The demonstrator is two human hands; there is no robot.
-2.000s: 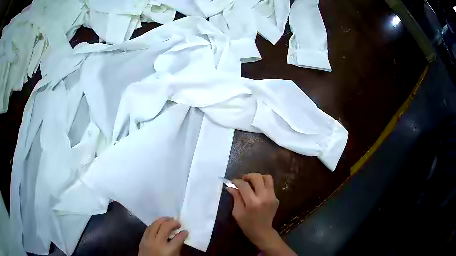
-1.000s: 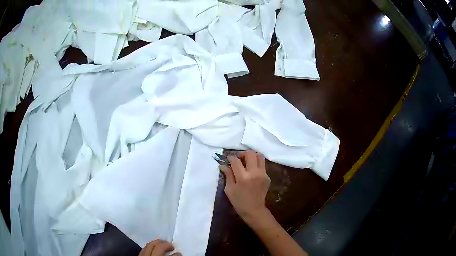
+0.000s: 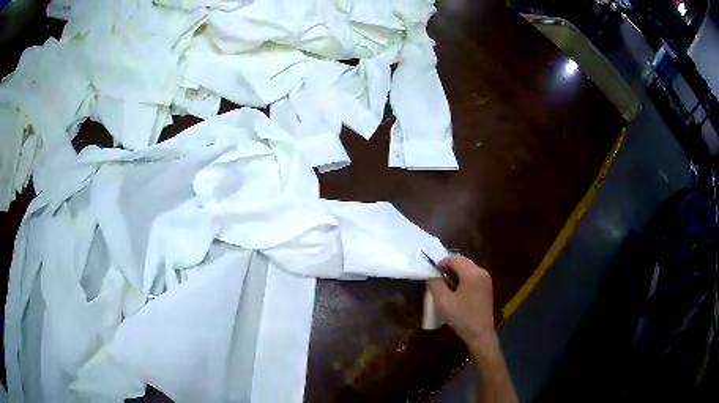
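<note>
A white shirt point(image 3: 181, 330) lies spread on the dark tabletop, with its straight, more opaque placket point(image 3: 282, 338) running down toward the bottom edge. Its sleeve point(image 3: 382, 240) points right. My right hand point(image 3: 467, 299) is at the sleeve's end, closed around small dark snips point(image 3: 430, 260) whose blades point up and left over the sleeve. The cuff point(image 3: 431, 311) shows partly below my fingers; the rest is hidden. Whether my fingers also grip the cuff cannot be told. My left hand is out of the picture.
A heap of cream-white shirts point(image 3: 236, 39) lies at the far side, one sleeve point(image 3: 422, 118) hanging toward me. The brown tabletop point(image 3: 520, 157) has a yellow edge point(image 3: 564, 236) curving along the right. Dark blurred objects stand beyond it.
My right hand has moved from the placket edge right to the sleeve's end, with the snips. My left hand has left the picture. The view has shifted, so the shirts appear lower and farther left.
</note>
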